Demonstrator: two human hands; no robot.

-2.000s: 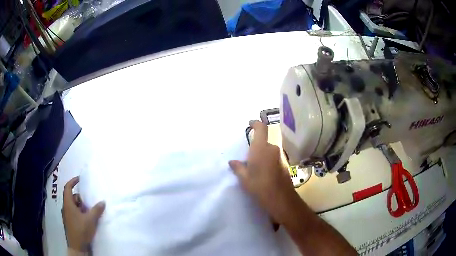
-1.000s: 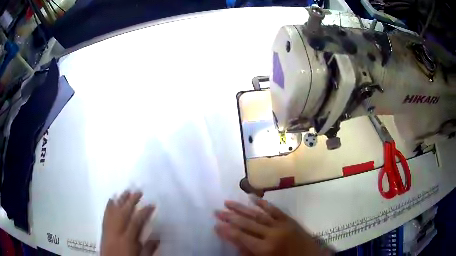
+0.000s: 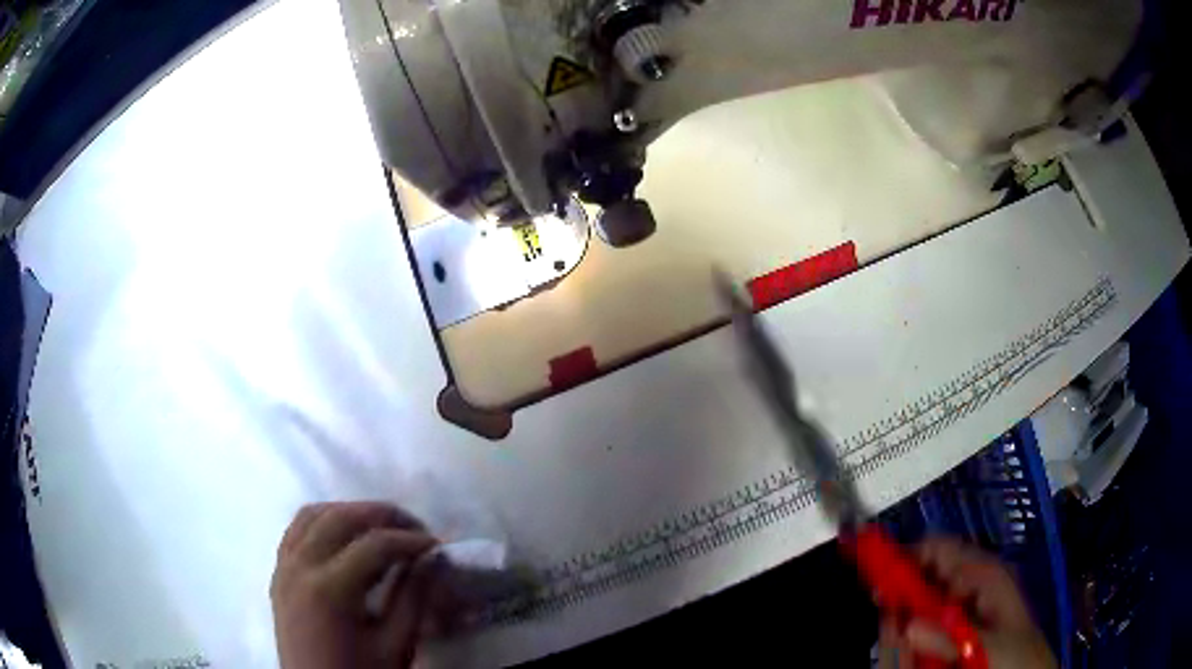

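Note:
The white sheet lies on the white tabletop at the left, thin and wrinkled; its outline blends into the table. My left hand grips a bunched edge of it at the table's front edge, with a small white fold showing beside the fingers. My right hand is at the lower right, holding the fabric shears by their red handles. The shears are blurred; their grey blades point up and left over the printed ruler and the machine bed's front edge. The blades look closed and are away from the sheet.
The sewing machine head stands at the top, above the lit needle plate. The cream machine bed has red tape marks. The printed ruler runs along the front edge. A blue plastic basket is below the table at the right.
My right hand has left the sheet and taken the shears off the machine bed. My left hand has closed on the sheet's edge. The view has shifted nearer the machine and front edge.

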